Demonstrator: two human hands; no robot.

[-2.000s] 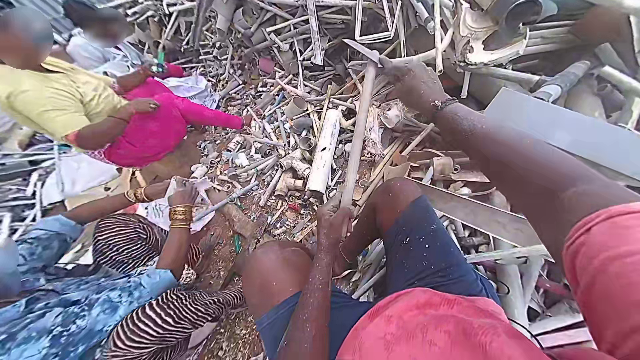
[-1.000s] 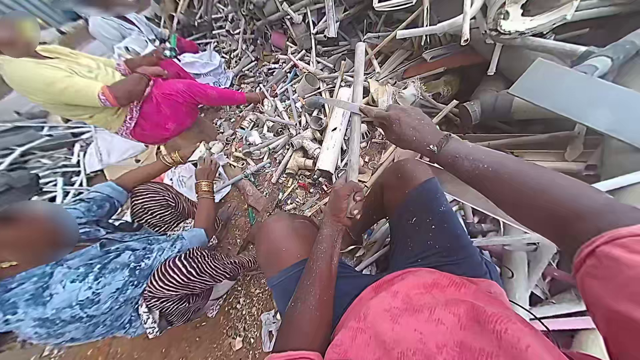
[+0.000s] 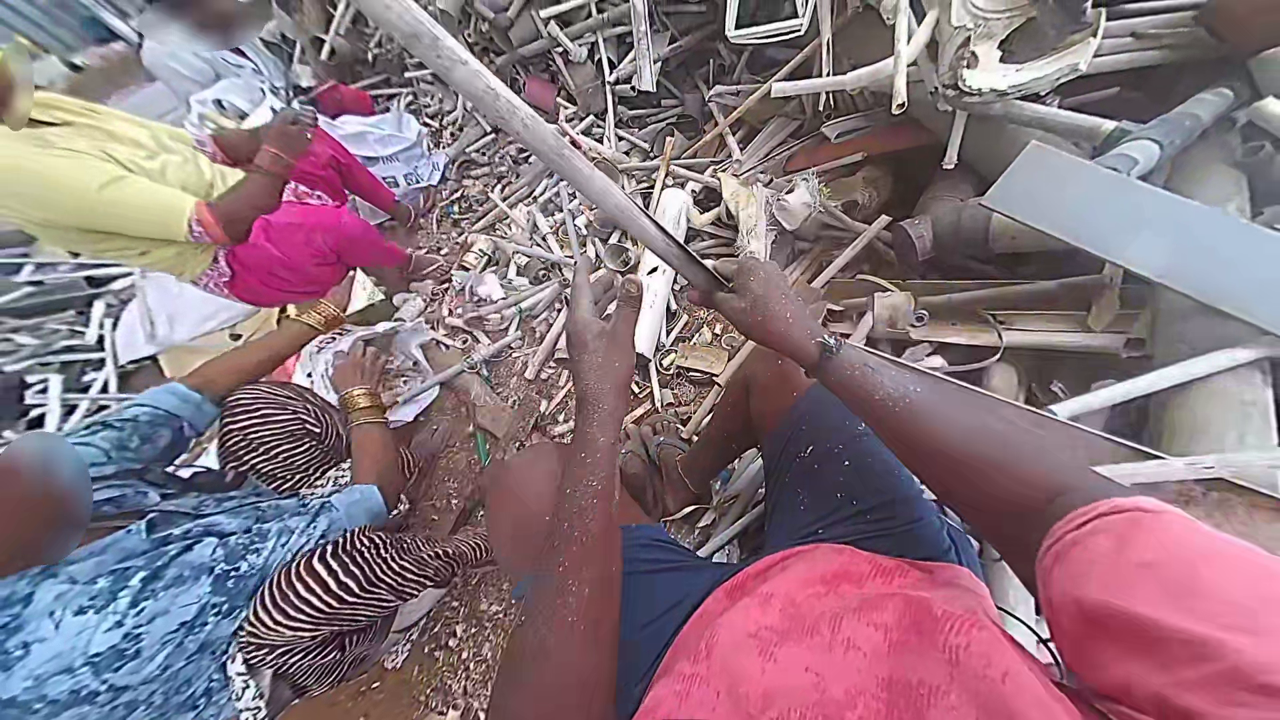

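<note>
My right hand (image 3: 765, 308) is closed around the lower end of a long, pale, dusty pipe (image 3: 530, 125), which slants away to the upper left. A thin dark edge shows along the pipe beside the fingers; whether it is a blade cannot be told. My left hand (image 3: 603, 325) is raised just left of the pipe's lower end, fingers apart, holding nothing. Beyond and between the hands, a short white pipe (image 3: 662, 270) lies on the scrap heap. Pale dust and flakes cover both forearms.
Two seated people are at the left; the nearer one's hands (image 3: 360, 375) are at a white sack (image 3: 410, 350). Scrap pipes and fittings pile up ahead and to the right, with a flat grey panel (image 3: 1140, 230) jutting in. My sandalled foot (image 3: 660, 460) rests amid debris.
My left hand has let go of the pipe and opened. The pipe stood nearly upright in view between both hands; now it slants to the upper left from my right hand.
</note>
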